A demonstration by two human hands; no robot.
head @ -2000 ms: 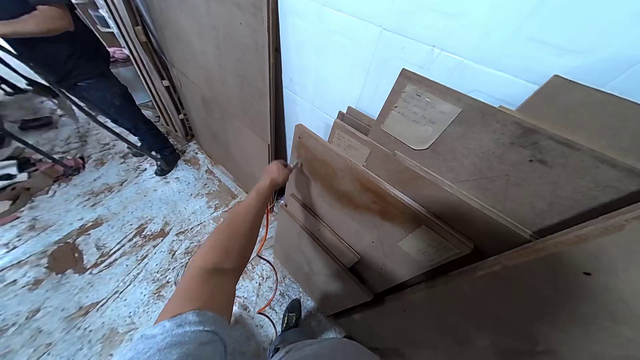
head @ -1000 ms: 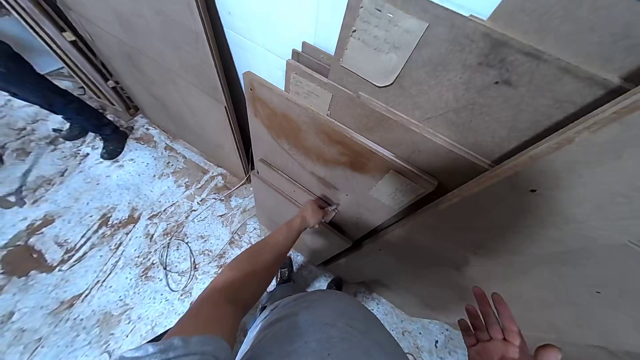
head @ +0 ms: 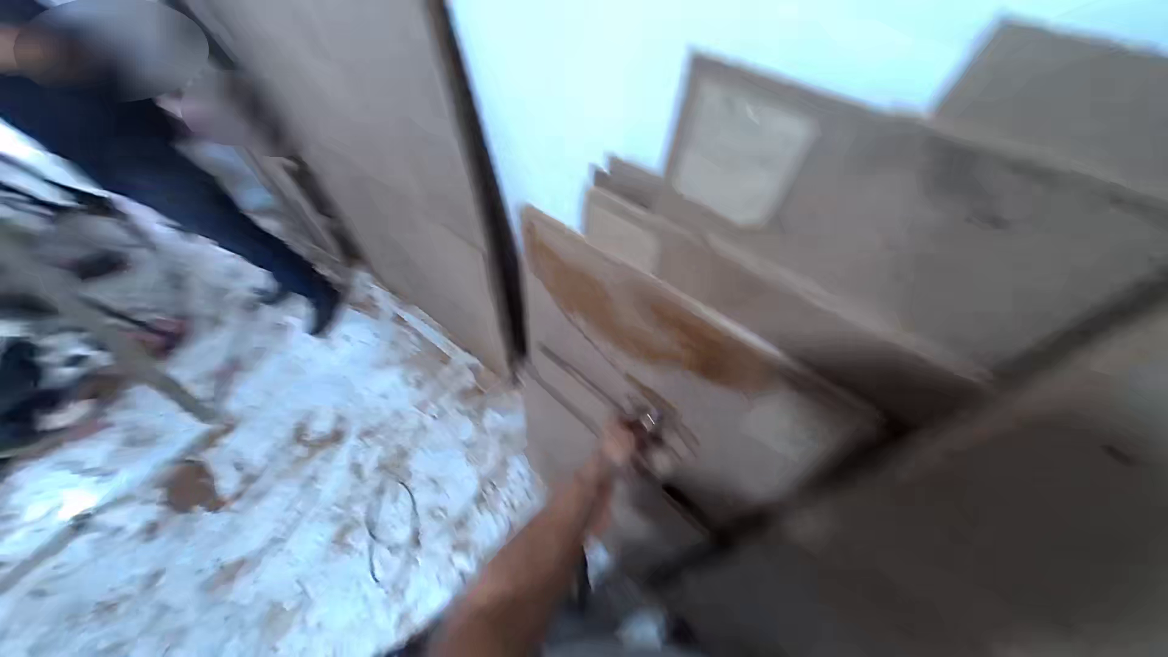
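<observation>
My left hand reaches in from the bottom middle to the lower front of a leaning fibreboard panel with a brown stain. It is near the end of a narrow board strip that lies against this panel. Something small and shiny shows by the fingers; blur hides what it is and whether the fingers grip it. A lower board stands in front, partly behind my forearm. My right hand is out of view.
More fibreboard panels lean against the white wall, one with a paper label. A tall panel stands left. A large board fills the lower right. Debris litters the floor. A person stands upper left.
My left hand has gone from the stained panel's upper left corner down to its lower part. My right hand, open at the lower right one second ago, has left the view.
</observation>
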